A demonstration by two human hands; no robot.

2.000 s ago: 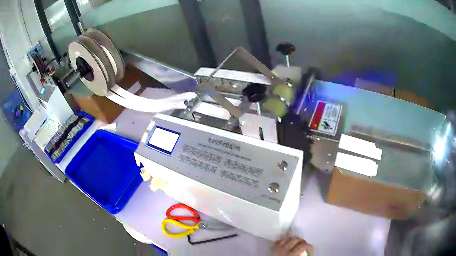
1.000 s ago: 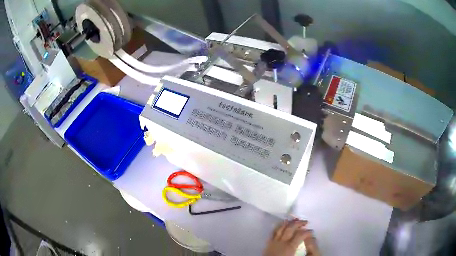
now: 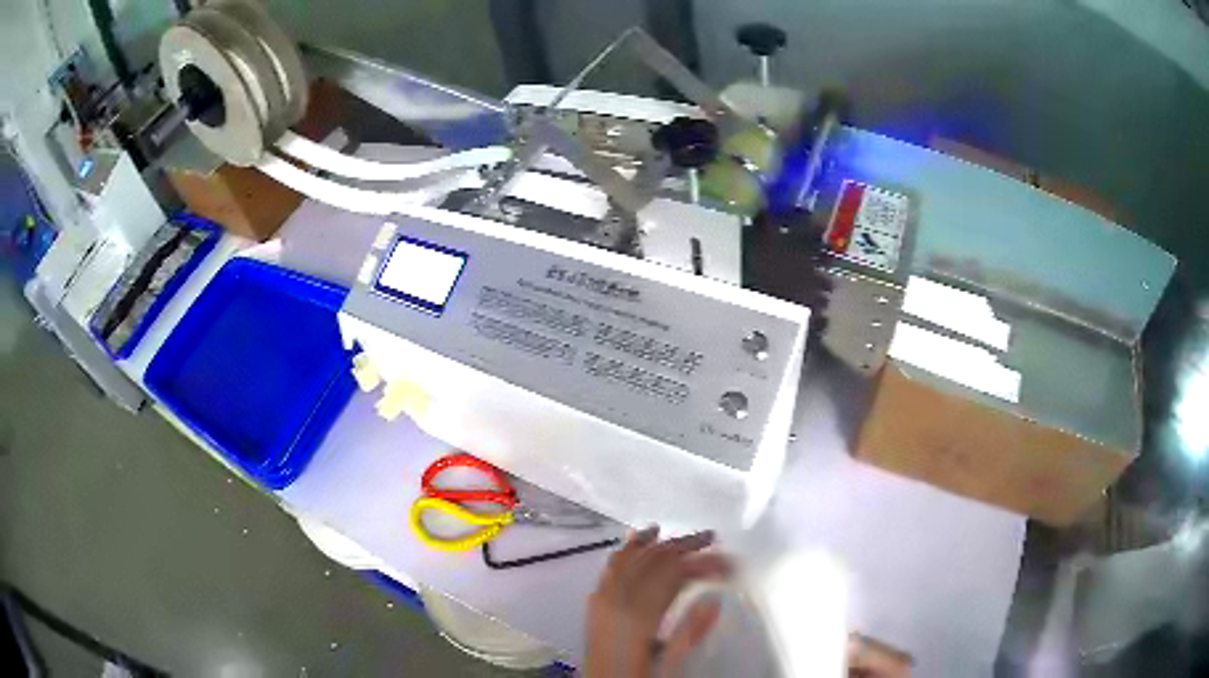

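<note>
My left hand (image 3: 650, 599) is at the bottom centre, in front of the white machine, with its fingers spread and curved at the left edge of a blurred, bent white strip (image 3: 809, 603). Whether it grips the strip cannot be told. My right hand (image 3: 878, 657) shows only as fingers at the bottom edge, closed at the strip's lower right side. The strip cutting machine (image 3: 570, 358) has a small lit screen and two round buttons. Red-and-yellow-handled scissors (image 3: 464, 503) and a black hex key (image 3: 550, 554) lie left of my left hand.
A blue plastic tray (image 3: 252, 378) stands left of the machine. A material reel (image 3: 232, 86) at the upper left feeds pale strips into it. At right, a cardboard box (image 3: 981, 450) stands under a grey-green chute holding white cut strips (image 3: 955, 338). The white bench top (image 3: 915, 543) ends at the front.
My left hand has come into clear view at the bottom centre. The white strip now shows large and blurred beside it, with fingers at its right. The view has shifted, moving the bench up in the picture.
</note>
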